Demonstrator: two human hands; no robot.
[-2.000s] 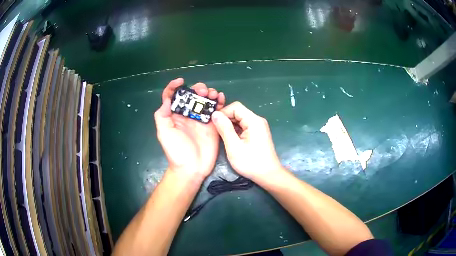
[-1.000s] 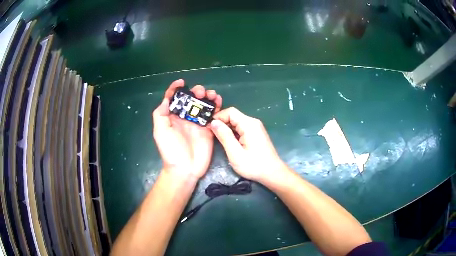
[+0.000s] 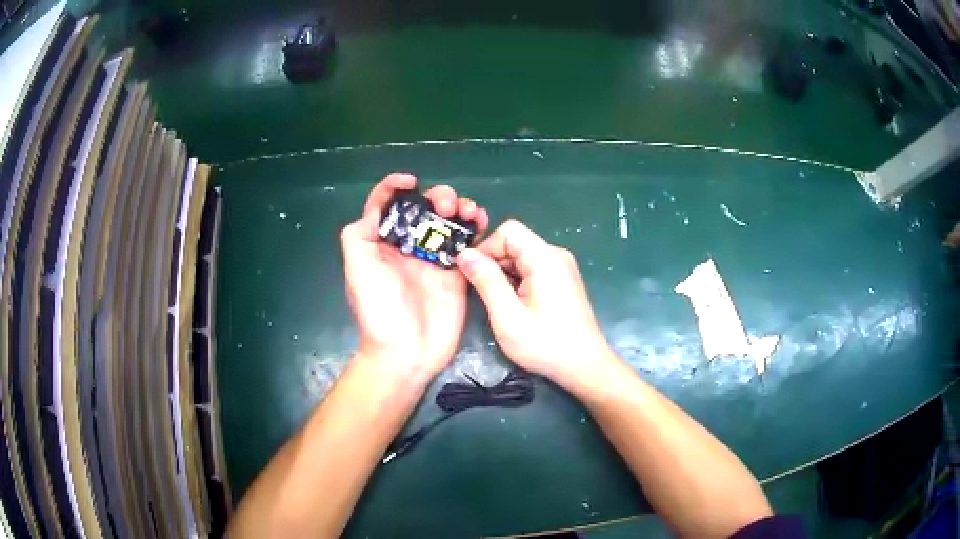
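My left hand [image 3: 405, 300] is palm up and holds the open adapter half [image 3: 426, 234], a small black case with white, yellow and blue parts showing. The yellow-wrapped transformer [image 3: 433, 241] sits mid-board. My right hand [image 3: 535, 300] pinches at the case's right end with thumb and fingers; what lies under the fingertips is hidden. A bundled black output cable [image 3: 484, 394] lies on the bench below my hands, its connector tip [image 3: 391, 456] pointing to the lower left.
Stacked boards or trays [image 3: 116, 305] stand at the left. A cream torn scrap [image 3: 721, 319] lies at right. Beyond the pale seam, the green conveyor [image 3: 505, 90] carries a black unit [image 3: 307, 51]. A metal post [image 3: 921, 163] stands at upper right.
The black unit on the conveyor has moved right. Both hands and the adapter half show slightly further right in view, with the hold unchanged.
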